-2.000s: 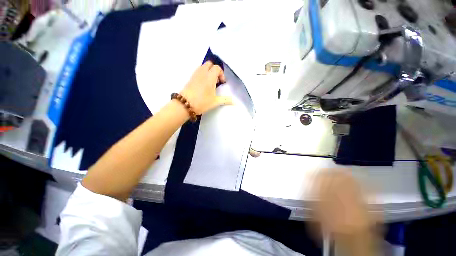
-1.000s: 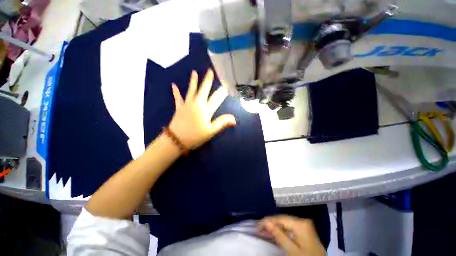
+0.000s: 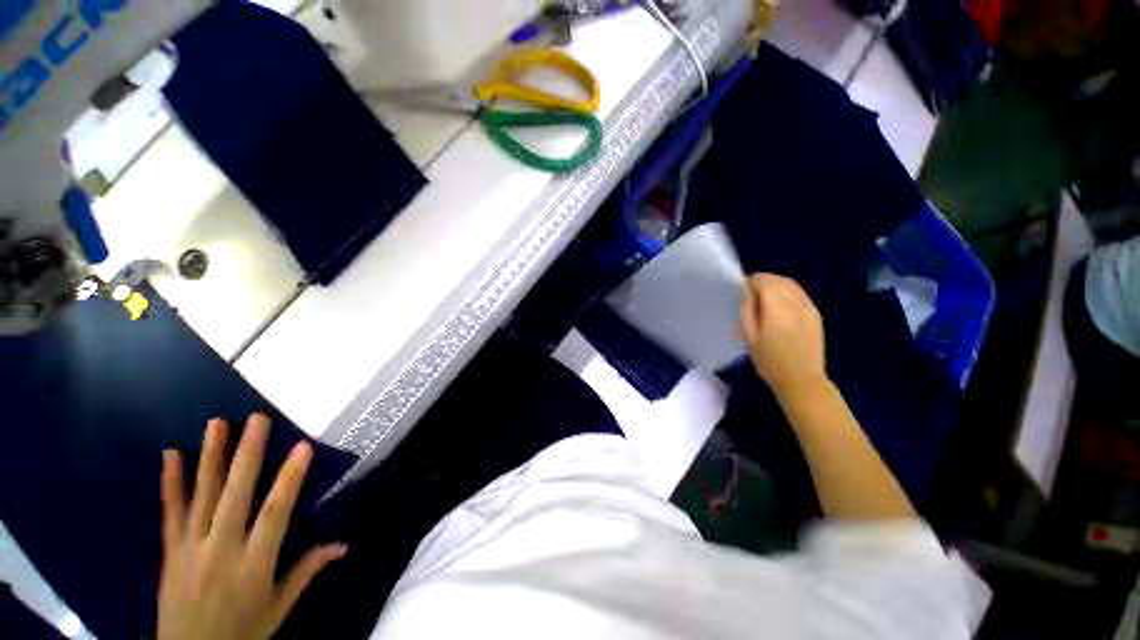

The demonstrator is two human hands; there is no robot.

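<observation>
My left hand (image 3: 231, 550) lies flat with fingers spread on a large navy garment panel (image 3: 88, 425), beside the needle area of the sewing machine (image 3: 56, 269). The hand is cut off by the bottom edge. My right hand (image 3: 785, 331) is out to the right, below the table's front edge, and grips the edge of a pale grey-white cloth piece (image 3: 685, 298). Its fingers are partly hidden. A stack of small navy pieces (image 3: 635, 350) shows beside and partly under the pale piece.
Navy facing pieces (image 3: 288, 138) lie on the machine bed. Scissors with yellow and green handles (image 3: 540, 135) lie near the ruler edge of the table (image 3: 438, 338). A blue crate (image 3: 969, 294) with navy cloth is at right. Part of another person, a sleeve (image 3: 1113, 294), shows at the far right.
The view has swung to the right. My right hand has moved from the panel's lower edge out to the right and now holds the pale piece. My left hand stays spread on the navy panel.
</observation>
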